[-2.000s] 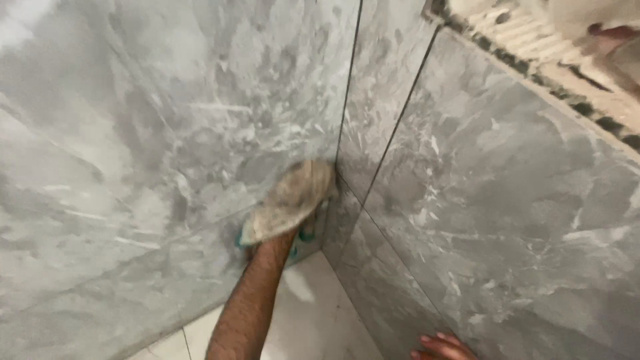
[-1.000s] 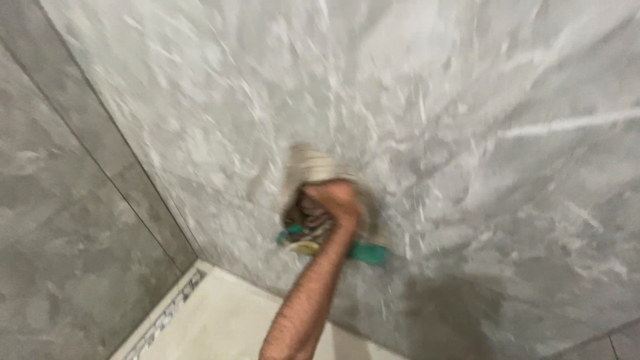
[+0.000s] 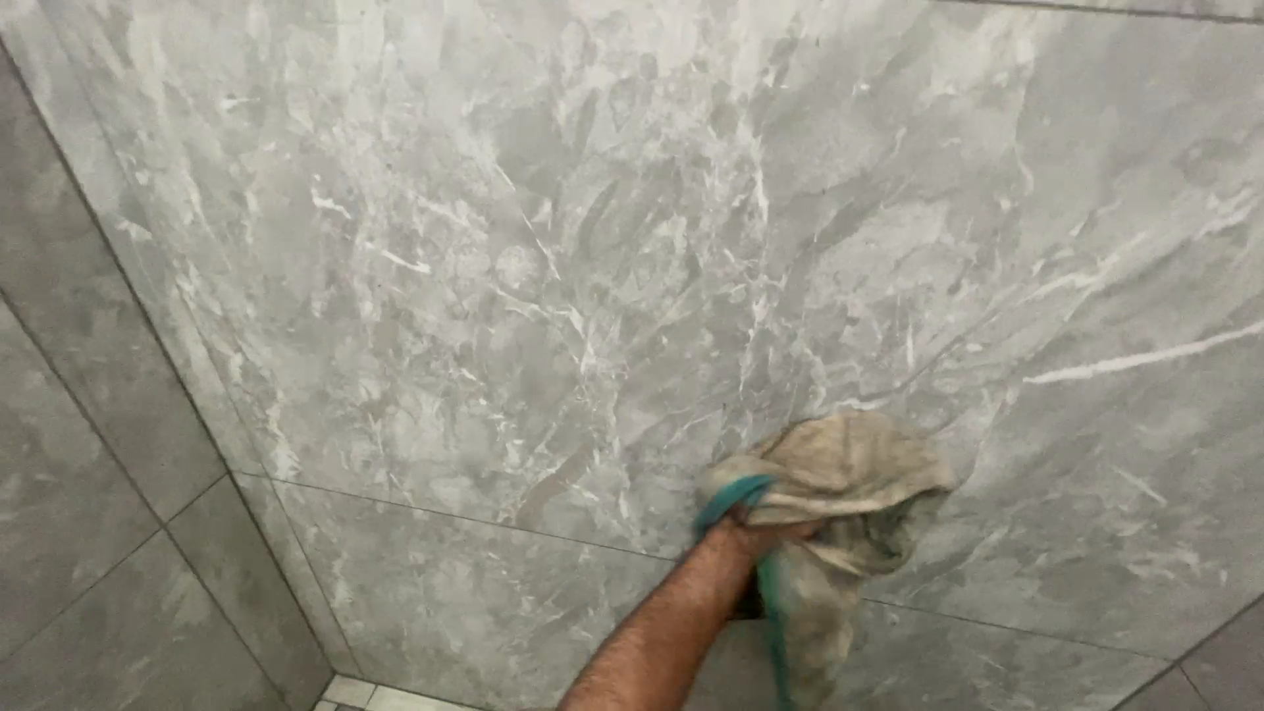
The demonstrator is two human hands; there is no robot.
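My left hand (image 3: 775, 533) grips a crumpled beige cloth with teal edging (image 3: 849, 464) and holds it against the grey marble-look wall tile (image 3: 592, 296). The forearm rises from the bottom edge, right of the middle. Bunched cloth covers most of the fingers, and a loose end hangs below the wrist. A small dark opening or fitting (image 3: 749, 600) shows partly behind the wrist. My right hand is out of view.
A darker tiled wall (image 3: 89, 444) meets this wall in a corner at the left. Pale floor tiles (image 3: 395, 699) show at the bottom left. Another tiled wall (image 3: 1210, 657) stands at the lower right.
My left hand keeps hold of the cloth, which is now on a different part of the wall. My right hand, partly seen two seconds ago, is gone from view. The view has swung strongly.
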